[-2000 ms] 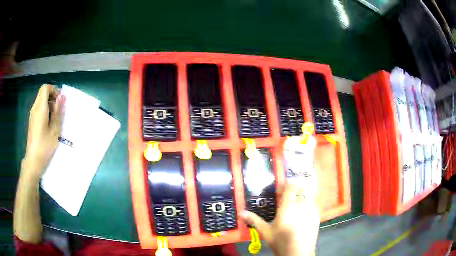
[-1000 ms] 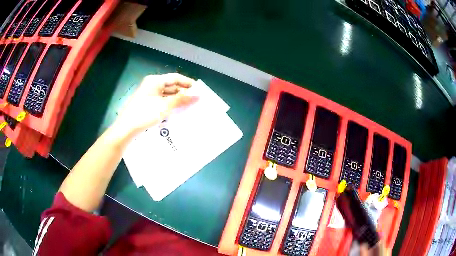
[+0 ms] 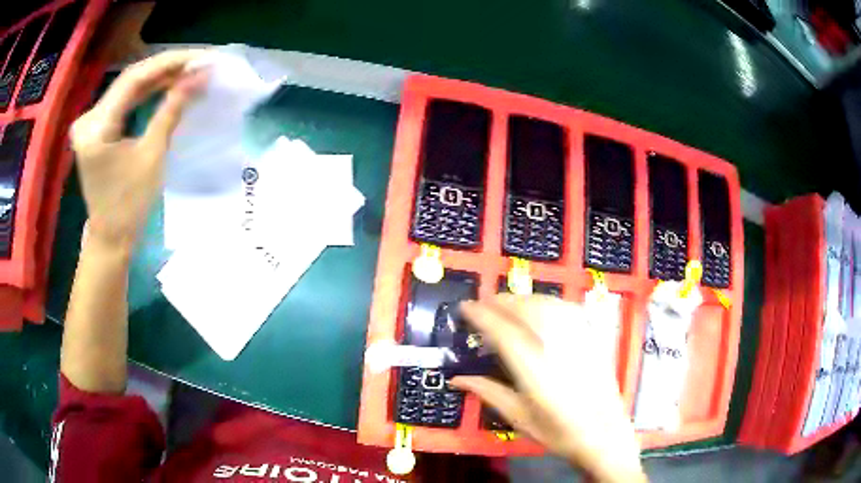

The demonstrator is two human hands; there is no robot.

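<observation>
My left hand pinches a translucent phone sleeve, raised above the loose white sleeves on the bench. My right hand holds a black keypad phone sideways over the tray's lower row. A blurred whitish tab sticks out at its left end. The orange-red phone tray has five phones in its upper row. A phone lies in the lower left pocket; the second is mostly hidden by my hand. A bagged phone lies in the fourth lower pocket.
Stacked orange-red trays with whitish bagged items stand at the right. Another tray stack with phones stands at the left edge. A pale strip crosses the green bench behind the tray. A dark ribbed object is at the far right.
My left hand has lifted a sleeve off the white pile. My right hand has brought the phone leftward and turned it sideways. The view has shifted rightward.
</observation>
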